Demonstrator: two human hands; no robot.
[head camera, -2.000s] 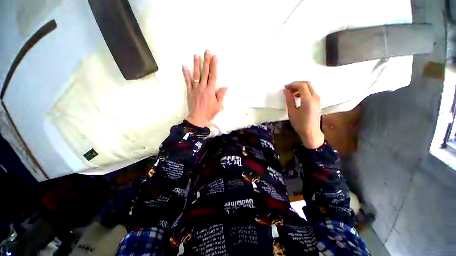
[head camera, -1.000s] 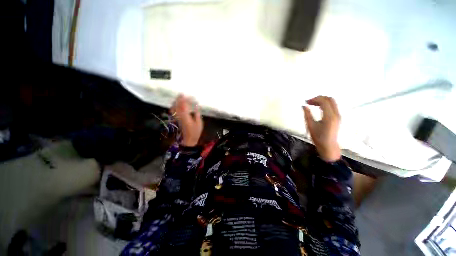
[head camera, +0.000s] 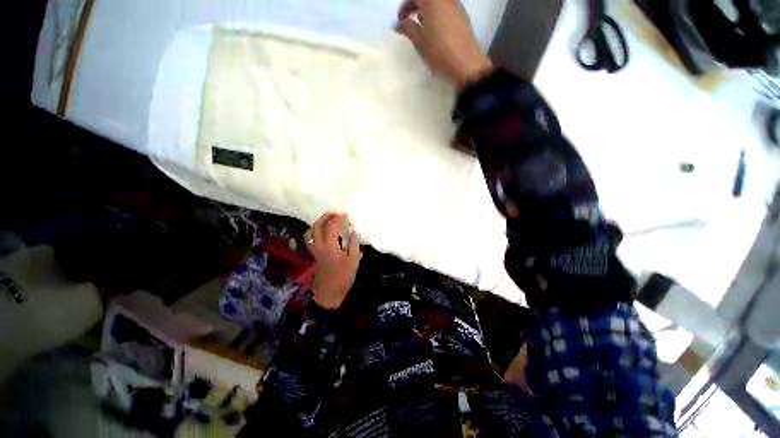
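The cream cloth piece (head camera: 299, 111) lies on the white-covered table, with a small dark label (head camera: 233, 158) near its left end. My left hand (head camera: 333, 252) is at the table's near edge, fingers curled by the cloth's edge; whether it pinches the cloth cannot be told. My right hand (head camera: 440, 38) reaches over the cloth's far part, slightly blurred, fingers curled; whether it holds anything cannot be told. The dark brown block (head camera: 530, 34) lies just right of my right hand, partly hidden behind my sleeve.
Shears with looped black handles (head camera: 602, 44) lie at the far right, beside a dark iron-like object (head camera: 727, 30). The grey bar's dark end (head camera: 656, 291) is at the right edge. A brown strip (head camera: 77, 56) lies at the left. Boxes and bags (head camera: 141, 351) sit below the table.
The view has turned, bringing the shears into sight. My right hand has moved from the near edge to the far part of the cloth. My left hand stays near the table's edge.
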